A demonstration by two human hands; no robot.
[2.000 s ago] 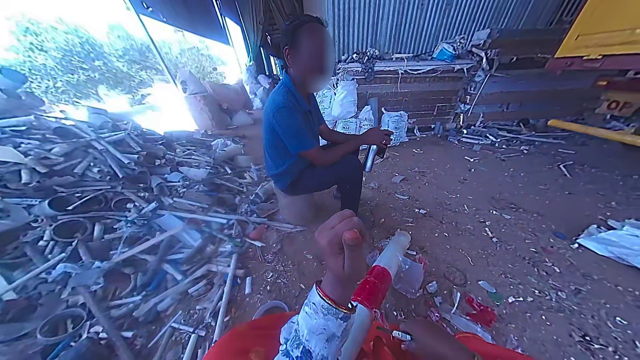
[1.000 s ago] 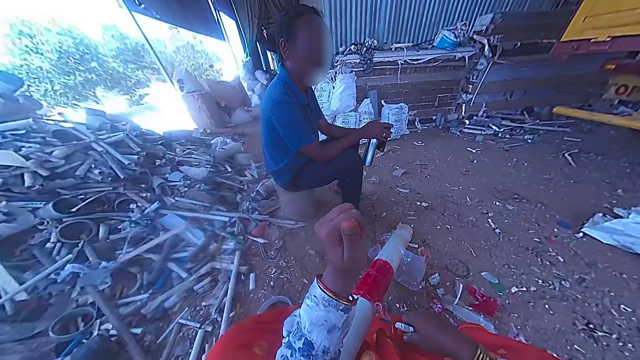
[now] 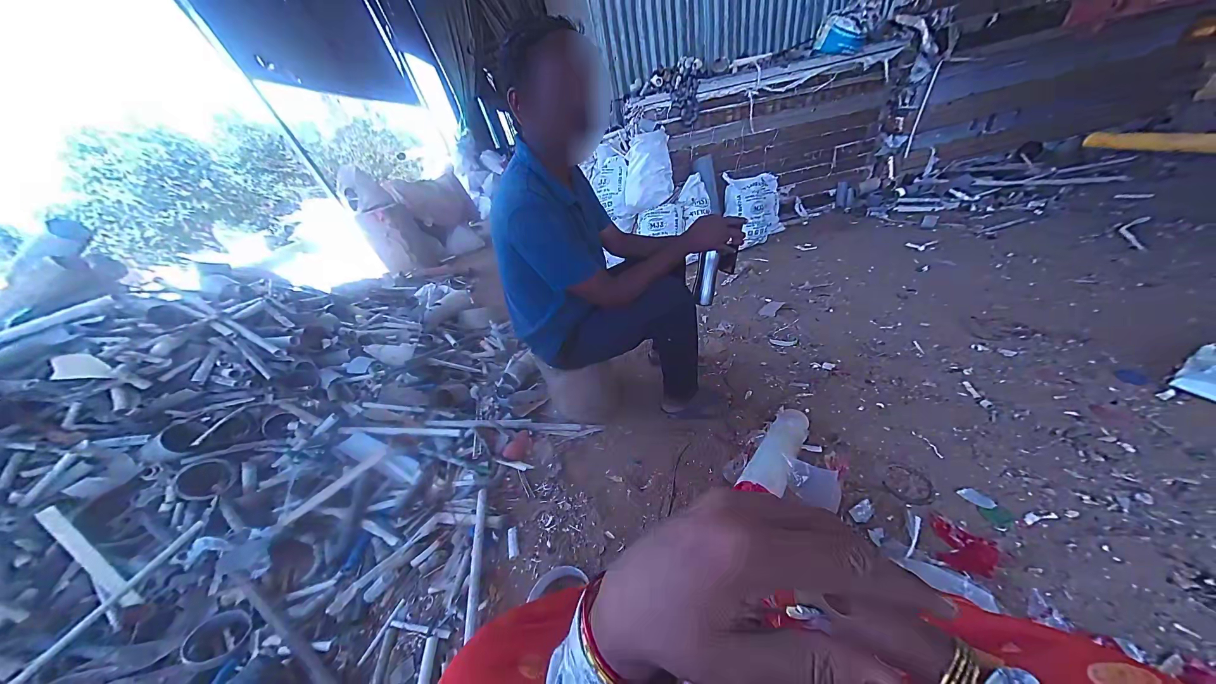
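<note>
A whitish plastic tube (image 3: 779, 446) points up and away from my lap, a sliver of red wrapping showing just above my hands. My left hand (image 3: 693, 579), with a red and gold bangle at the wrist, reaches in from the lower left and covers the tube's lower part. Its fingers overlap my right hand (image 3: 855, 627), which comes from the lower right with gold bangles. A small red and silvery thing (image 3: 798, 613) shows between the hands; what it is, I cannot tell. The fingertips of both hands are hidden, so their hold is unclear.
A heap of scrap pipes (image 3: 209, 475) fills the left side. A person in a blue shirt (image 3: 541, 247) sits ahead, holding a shiny metal cylinder (image 3: 706, 277). White sacks (image 3: 755, 204) stand behind. Red plastic scraps (image 3: 967, 546) lie on the ground at right.
My left hand, a raised fist beside the tube before, has come down over the tube and now meets my right hand. The tube's red band, plain to see earlier, is mostly covered.
</note>
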